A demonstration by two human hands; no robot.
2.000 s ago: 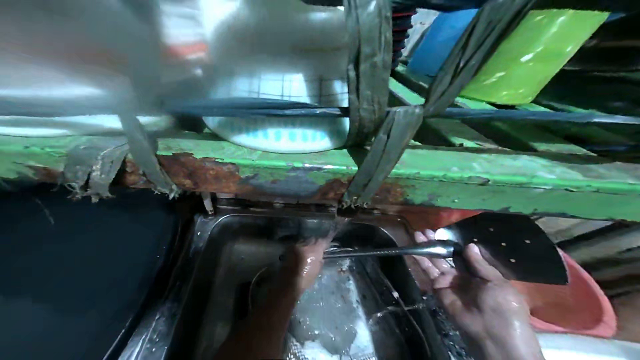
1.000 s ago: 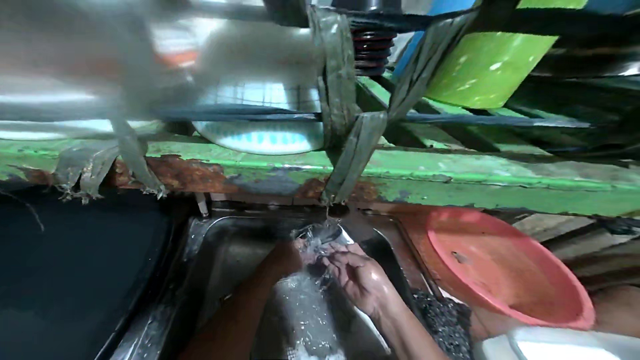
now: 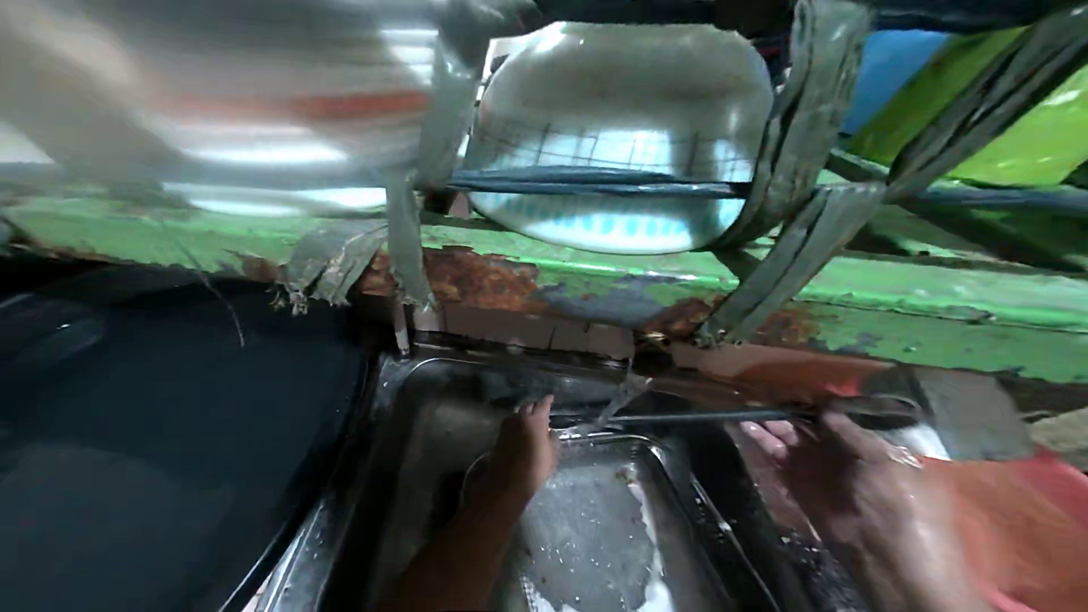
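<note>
A long-handled kitchen utensil (image 3: 697, 417) lies across the metal sink (image 3: 429, 374), held level between both hands. My left hand (image 3: 531, 446) closes around its left end above the sink. Toward its right end, my right hand (image 3: 850, 459) grips the handle; beyond that hand a wide flat part shows as a grey blur. Water (image 3: 627, 398) runs from above the sink onto the shaft near my left hand. Beneath, a rectangular metal tray (image 3: 586, 518) with water and whitish foam sits in the basin.
A green, rusted metal rack (image 3: 935, 297) crosses above the sink, holding a bowl (image 3: 620, 144), a shiny metal vessel (image 3: 297, 102) and a lime-green container (image 3: 1020, 110). Frayed strips (image 3: 795, 255) hang from it. A dark surface (image 3: 170, 425) lies left; a red plastic basin (image 3: 1020, 527) stands right.
My hands were close together under the water one second ago; now they are apart, with the utensil stretched between them. My right hand has moved right, in front of the red basin.
</note>
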